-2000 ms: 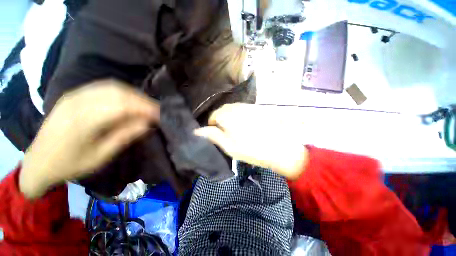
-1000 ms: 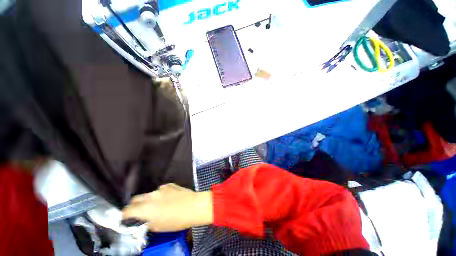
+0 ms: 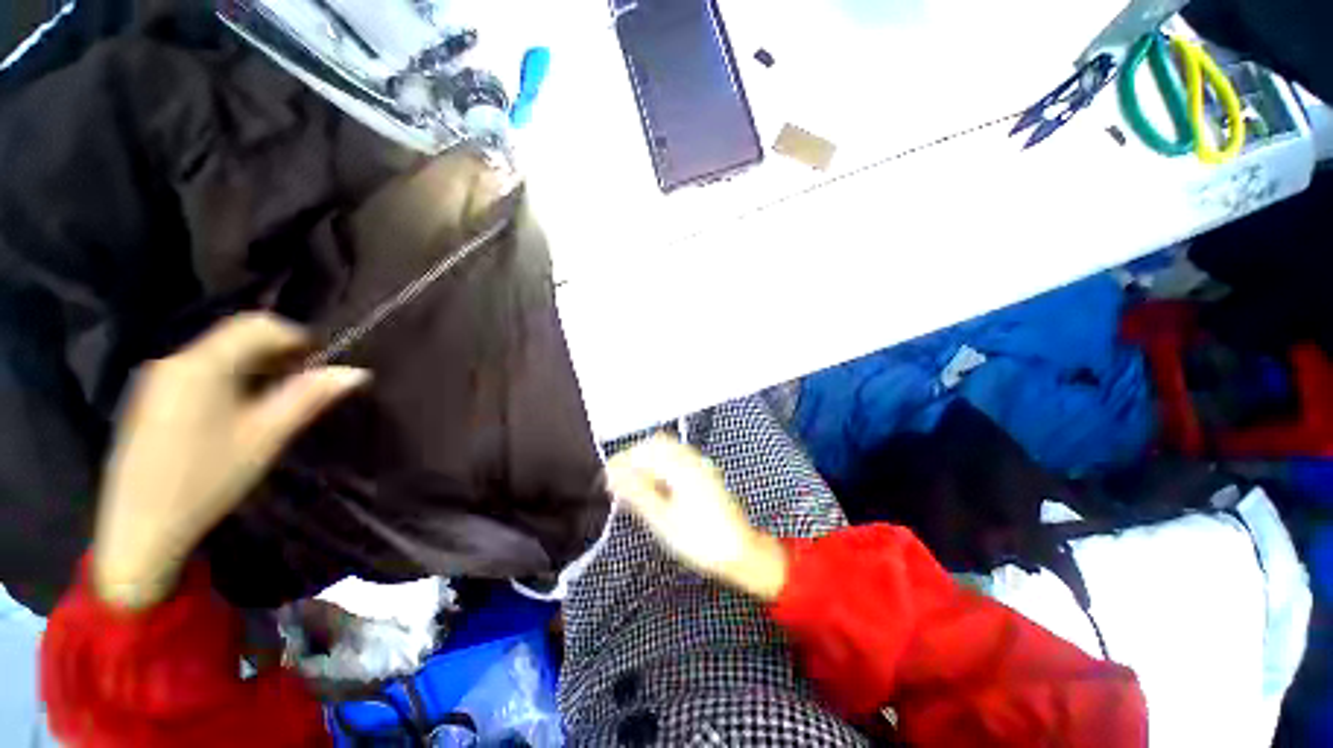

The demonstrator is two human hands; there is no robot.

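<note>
The dark brown garment [image 3: 439, 409] lies bunched over the left side and hangs off the table edge. A thin zipper-like line [image 3: 417, 288] runs across it from the lit needle area [image 3: 497, 161]. My left hand [image 3: 219, 424], slightly blurred, is over the garment at the lower end of this line, thumb and fingers apart. My right hand [image 3: 680, 504] is at the garment's right edge above my checked lap, fingertips closed on a thin white strip [image 3: 597, 548] that curves down under the garment's hem.
On the white table [image 3: 702, 307] lie a phone [image 3: 687, 95], a tan card [image 3: 804, 145], black snips [image 3: 1064, 100] and green-and-yellow-handled scissors [image 3: 1162, 102]. Below are blue cloth [image 3: 1009, 373], a red object [image 3: 1170, 380], white cloth [image 3: 1184, 614] and a blue bin [image 3: 490, 687].
The view has shifted right and down since two seconds ago. My left hand is back in view over the garment. My right hand has moved from the garment's lower part to its right edge. The zipper-like line now shows.
</note>
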